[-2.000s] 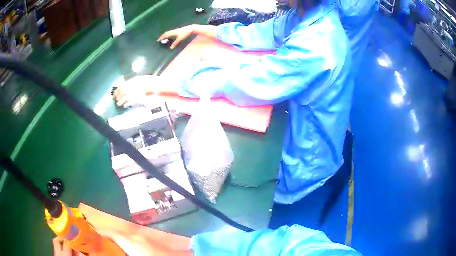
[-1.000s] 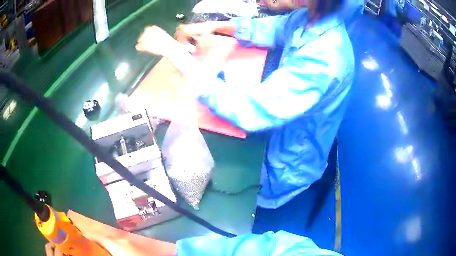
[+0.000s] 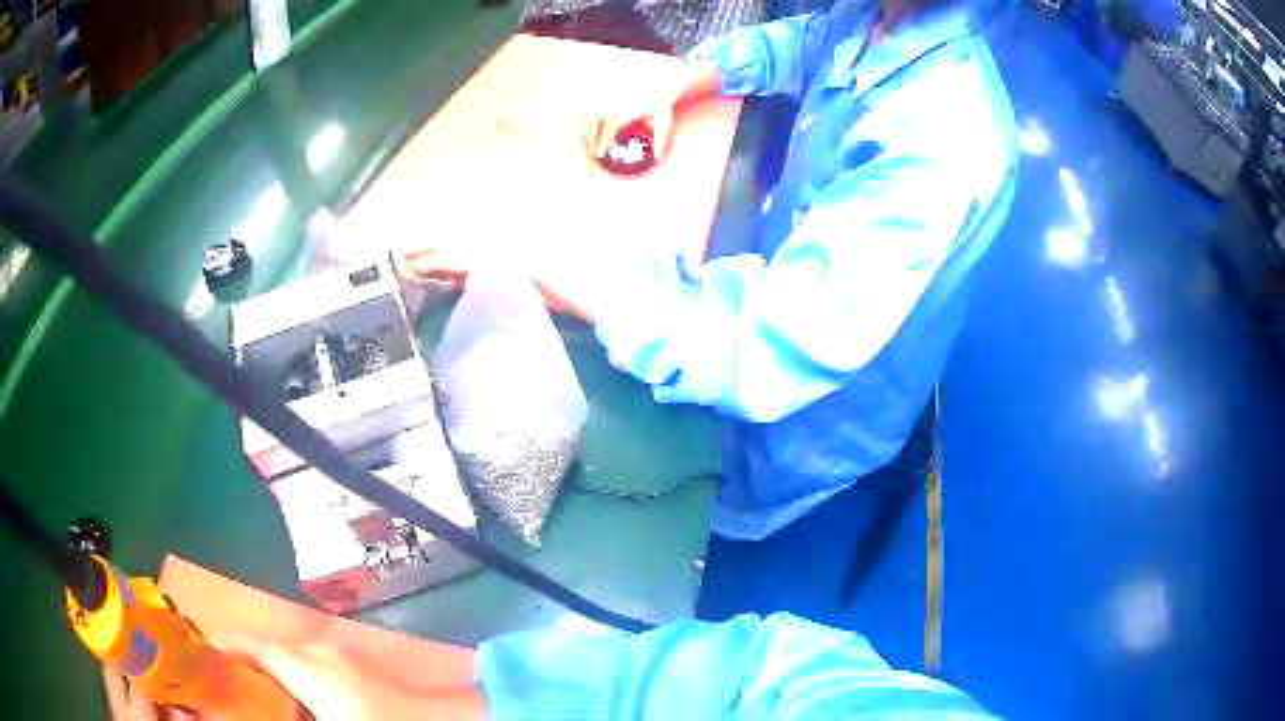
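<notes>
The orange electric screwdriver (image 3: pixel 148 641) stands tilted at the lower left, its dark top and cable upward; its bit is below the picture. My right hand (image 3: pixel 289 679), cut off by the bottom edge, is around its body. A bit of skin shows at the tool's left side; I cannot tell which hand it belongs to. My left hand is not otherwise visible. The red-orange mat (image 3: pixel 212 580) shows behind my right hand. A round black housing (image 3: pixel 88 535) lies on the green surface just beyond the screwdriver.
The silver-white screw feeder (image 3: pixel 338 409) and bag of screws (image 3: pixel 514 451) stand ahead. Another black housing (image 3: pixel 226 264) lies beyond the feeder. A co-worker (image 3: pixel 846 240) holds a black housing (image 3: pixel 627 149) over the second mat (image 3: pixel 493 155). A thick black cable (image 3: pixel 282 423) crosses the view.
The view has shifted slightly, moving the feeder and screwdriver leftward in the picture. My right hand stays on the screwdriver. The co-worker's hands have moved from the line to the mat and beside the feeder.
</notes>
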